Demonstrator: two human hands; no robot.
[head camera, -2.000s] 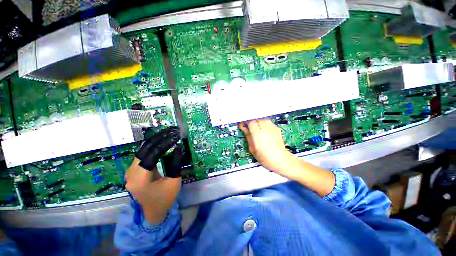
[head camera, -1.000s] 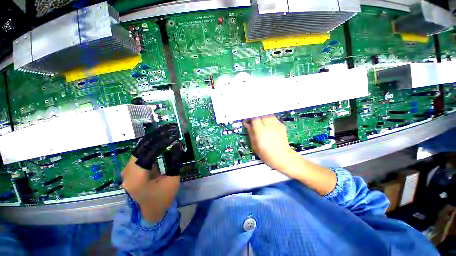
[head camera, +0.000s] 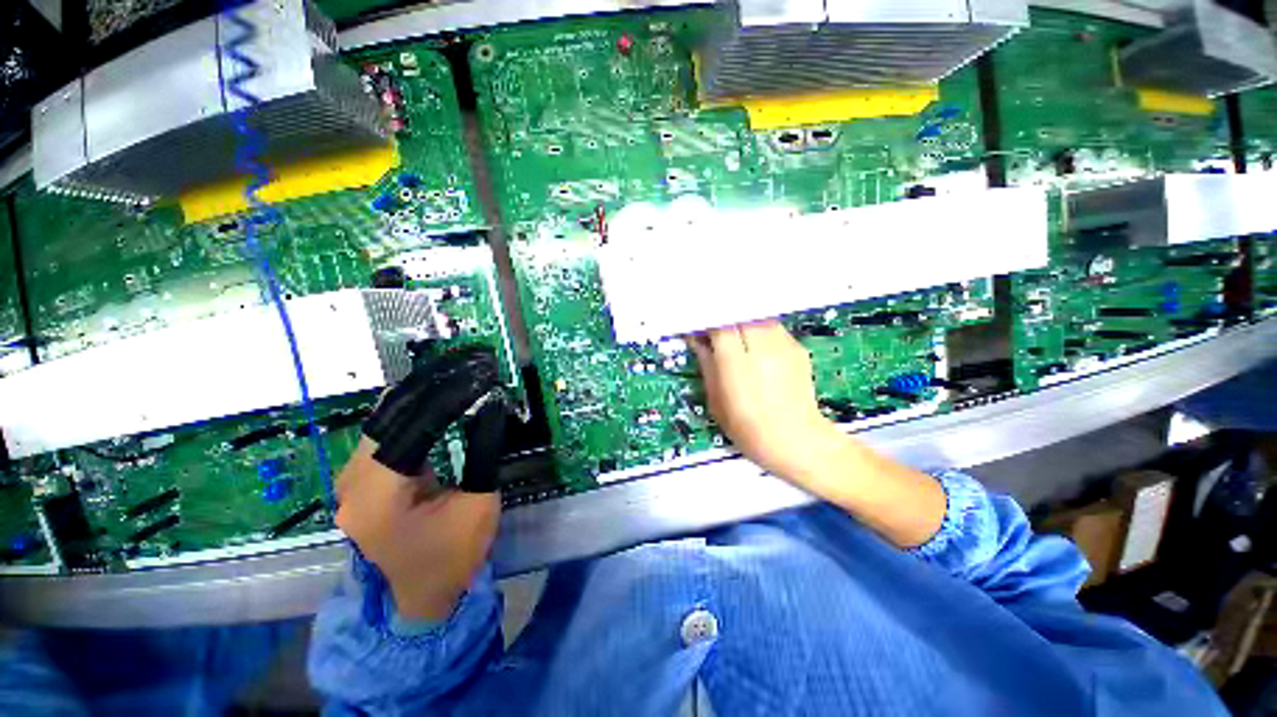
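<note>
A green circuit board (head camera: 560, 308) lies in front of me with a long white heatsink (head camera: 840, 259) across its middle. My right hand (head camera: 756, 385) is bare, its fingertips on the board at the heatsink's near edge; the heatsink partly hides them, and I cannot tell if they hold a part. My left hand (head camera: 427, 455) wears black finger cots and hovers by the gap between this board and the left one. Its fingers curl toward the thumb, and something small and pale shows between them, too blurred to name.
Tall finned heatsinks (head camera: 854, 56) with yellow strips (head camera: 840, 107) stand on the far side. More boards (head camera: 1120, 301) lie left and right. A metal rail (head camera: 630, 507) runs nearest my body. A blue coiled cord (head camera: 259, 210) hangs at left. Cardboard boxes (head camera: 1106, 532) sit lower right.
The view has shifted slightly, moving the boards a little rightward in the picture. The blue cord shows more sharply. Both hands keep nearly the same pose, with my right fingertips still at the heatsink's near edge.
</note>
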